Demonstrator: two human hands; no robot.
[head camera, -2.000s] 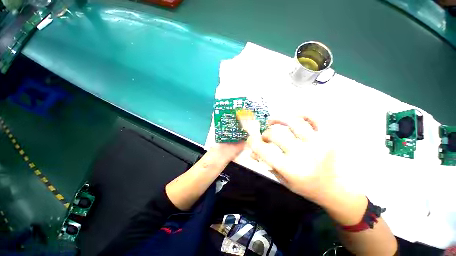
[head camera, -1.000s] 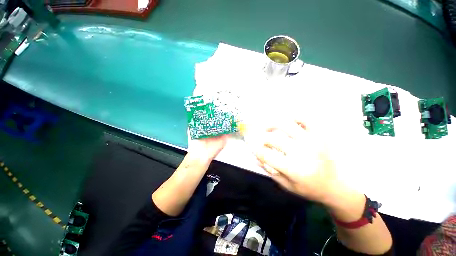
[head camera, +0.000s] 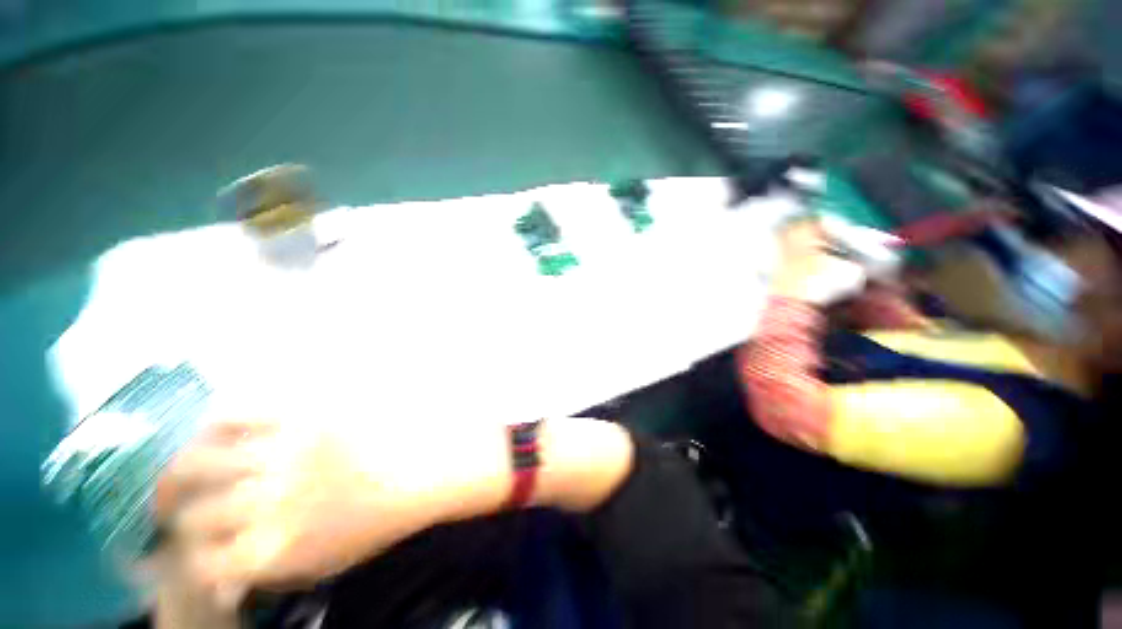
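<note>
The picture is strongly blurred. A green circuit board (head camera: 129, 449) is tilted at the lower left. My left hand (head camera: 185, 596) shows only in part below it at the bottom edge, mostly behind my right hand, and supports the board. My right hand (head camera: 265, 504), with a red and black wristband, is curled beside the board. No brush can be made out in it. A metal cup (head camera: 277, 215) with amber liquid stands on the white sheet (head camera: 418, 320) at its back left.
Two boards, one nearer (head camera: 545, 242) and one farther (head camera: 632, 203), lie on the sheet. At right another person's hand (head camera: 806, 258) and patterned sleeve (head camera: 785, 375) reach over the sheet's end. A dark ribbed hose (head camera: 689, 86) stands behind.
The view has swung right, so cup, boards and my hands appear farther left and the neighbouring person shows. The orange bristles no longer show. The board in my left hand looks more tilted.
</note>
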